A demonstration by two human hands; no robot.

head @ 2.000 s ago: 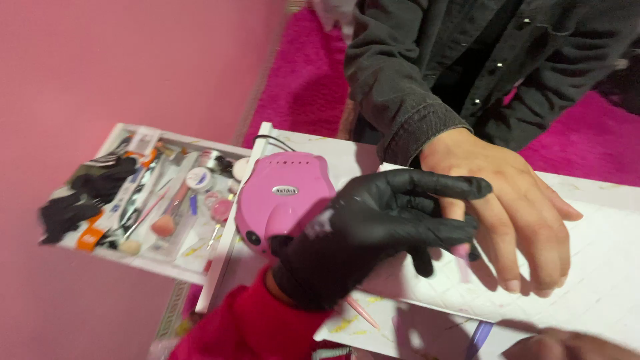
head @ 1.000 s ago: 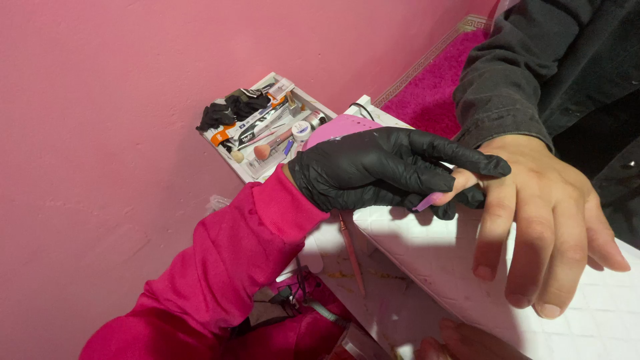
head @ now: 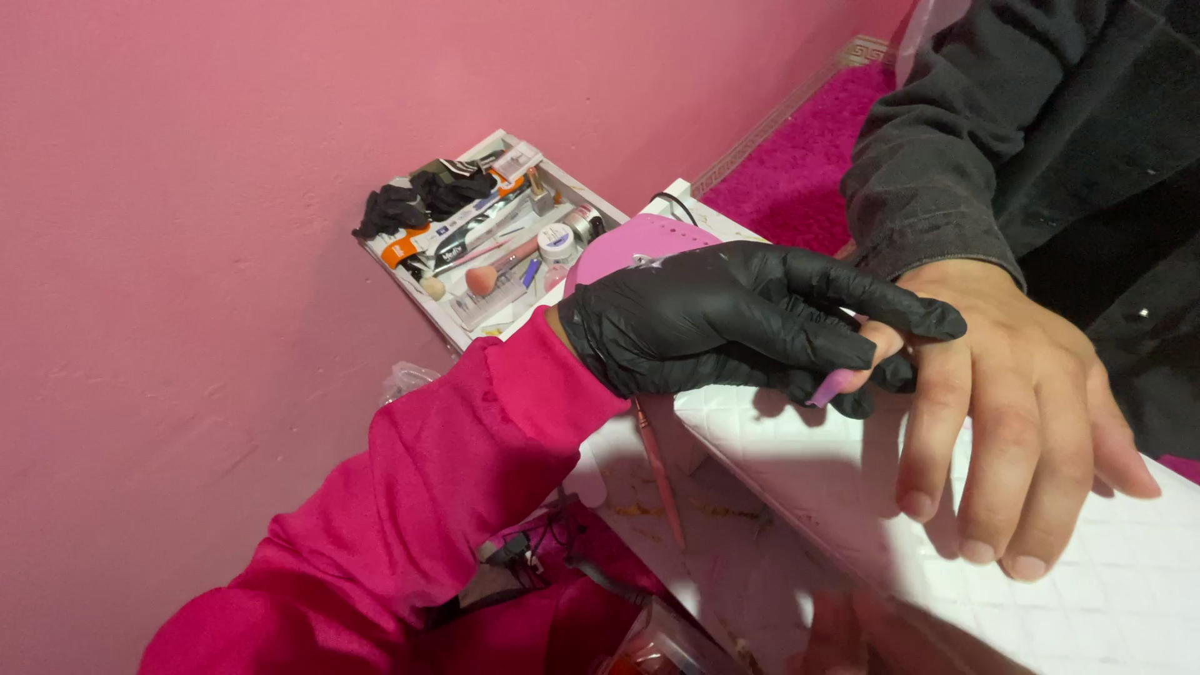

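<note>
My left hand (head: 741, 314), in a black glove, pinches one finger of another person's bare hand (head: 1027, 375). That finger bears a long pink-purple nail (head: 829, 386), which points down between my gloved fingers. The other fingers of the person's hand are spread palm down over a white quilted pad (head: 1059, 619). My gloved index finger lies across the base of the held finger. At the bottom edge, a dim, blurred bare hand (head: 844, 630), apparently my right hand, shows partly; whether it holds anything cannot be made out.
A pink device (head: 647, 244) sits behind my left wrist. Beyond it, an open white drawer (head: 431, 314) holds brushes, jars and black gloves. A pink slim-handled tool (head: 661, 478) lies on the marbled tabletop (head: 741, 553). A clear container (head: 656, 642) stands at the bottom edge.
My left hand has closed around the person's finger, with the nail now showing more plainly than two seconds ago. The view has shifted, bringing my pink sleeve further into sight.
</note>
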